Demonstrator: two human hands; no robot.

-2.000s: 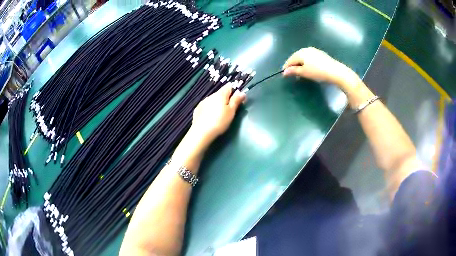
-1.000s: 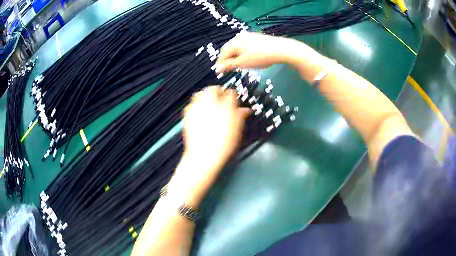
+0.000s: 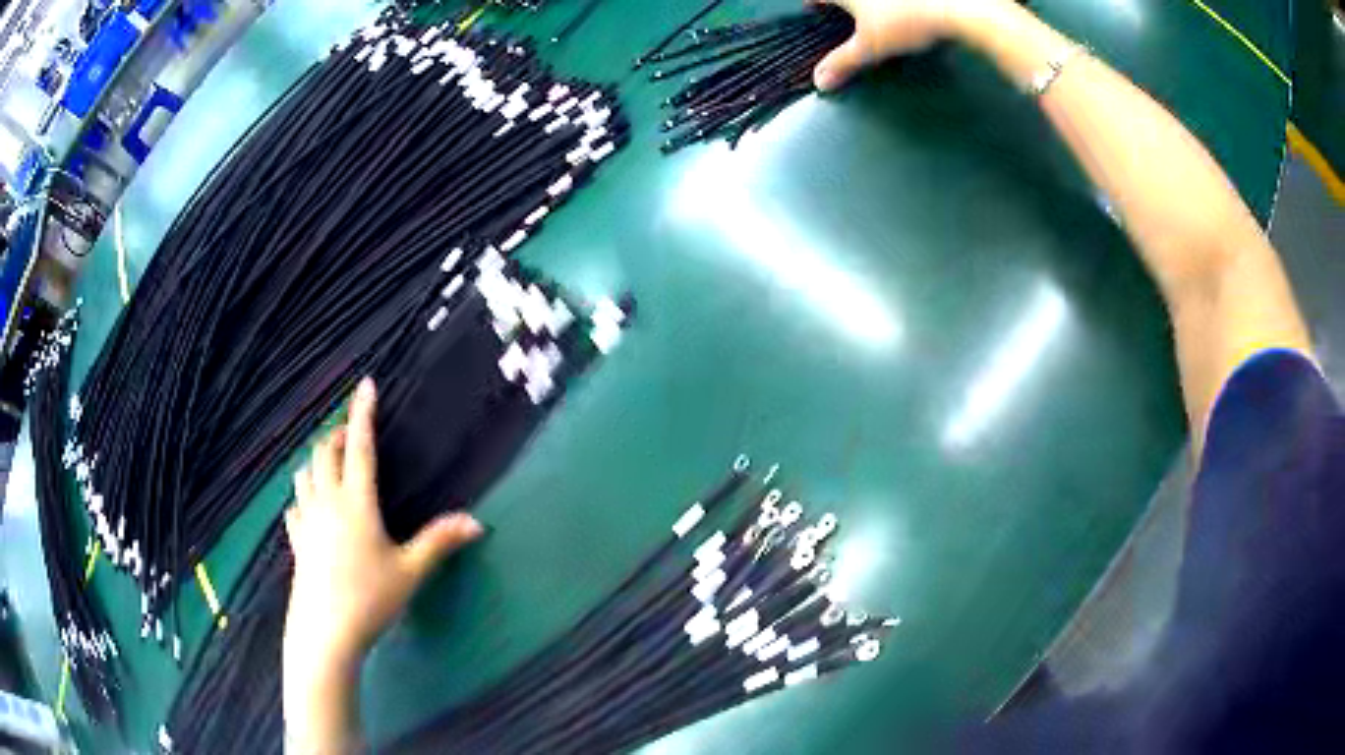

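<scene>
My left hand [image 3: 354, 546] lies with fingers spread and thumb out against the middle bundle of black cables [image 3: 457, 391], whose white end pieces [image 3: 524, 325] are bunched together. My right hand [image 3: 892, 33], partly cut off by the top edge, has its fingers around loose black strands [image 3: 738, 74]; their dark ends fan out to the left. A separate fan of black cables [image 3: 590, 649] lies at the lower middle, with white end pieces [image 3: 723, 605] and small ring terminals [image 3: 804, 538] beyond them.
A broad cable batch [image 3: 310, 251] with white-dotted ends lies at upper left on the green table [image 3: 915, 443]. A narrow bundle [image 3: 56, 502] lies at the far left. Blue bins [image 3: 103, 44] stand beyond the table. The table's edge curves down at right.
My right hand has moved from the white cable ends to the loose strands at the top. My left hand is lower left, fingers spread. A fan with ring terminals now lies apart from the middle bundle.
</scene>
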